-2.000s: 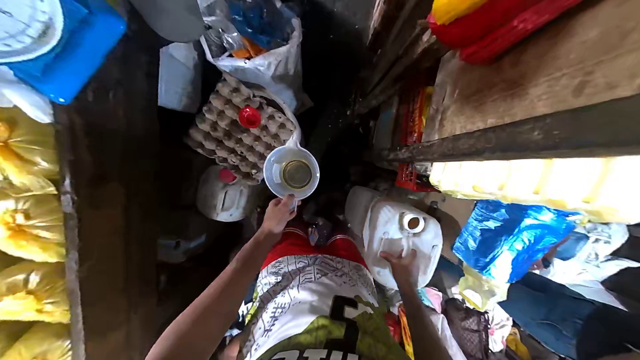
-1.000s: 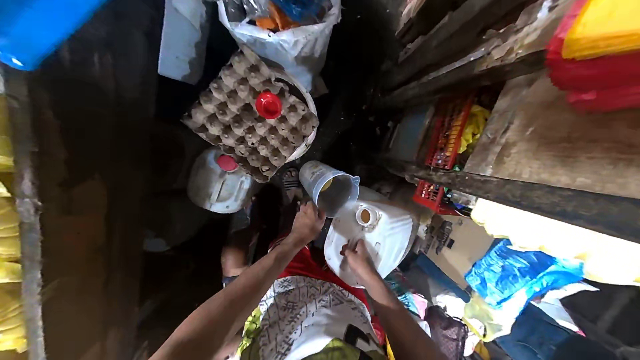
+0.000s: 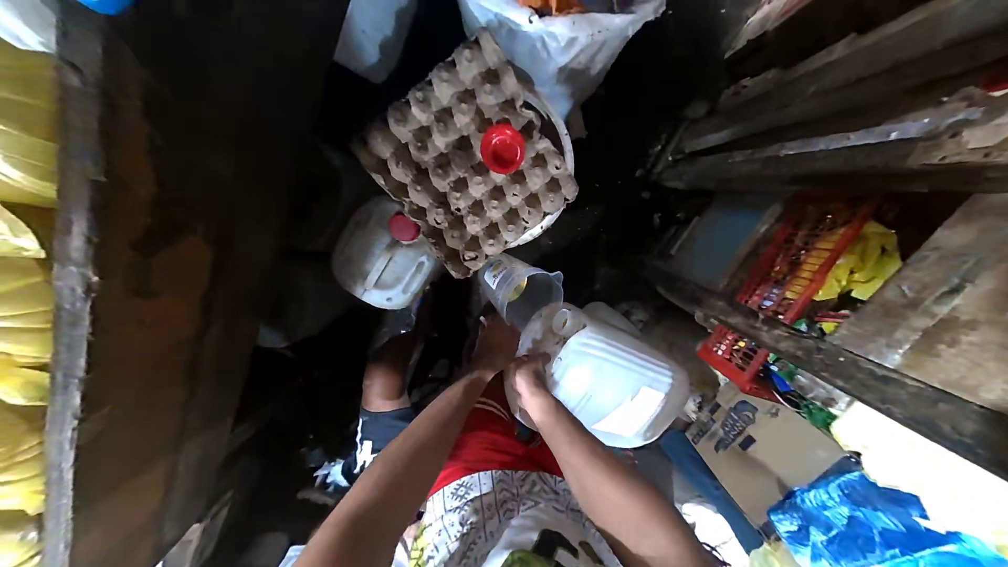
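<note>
My left hand (image 3: 496,344) grips the handle side of a clear plastic measuring jug (image 3: 529,293), which is tilted with its mouth towards a white plastic jerrycan (image 3: 618,386). My right hand (image 3: 529,376) holds the jerrycan near its neck, and the can leans over towards the jug. The can's opening (image 3: 565,321) is uncapped and close to the jug's rim. Whether liquid flows between them I cannot tell. Beyond the jug, a red cap-like funnel (image 3: 502,148) rests on a cardboard egg tray (image 3: 465,169). Left of the tray is a second jerrycan (image 3: 382,260) with a red cap (image 3: 404,227).
A white sack (image 3: 563,39) stands past the egg tray. Wooden shelving (image 3: 827,346) with a red plastic crate (image 3: 831,252) runs along the right, above a cardboard box (image 3: 760,449) and blue plastic (image 3: 858,512). Yellow bags (image 3: 27,315) line the left edge. Another person's leg (image 3: 387,378) is at lower left.
The jug, level over the egg tray's near edge two seconds ago, has come down beside the jerrycan. The jerrycan, upright one second ago, is now tipped over towards the jug.
</note>
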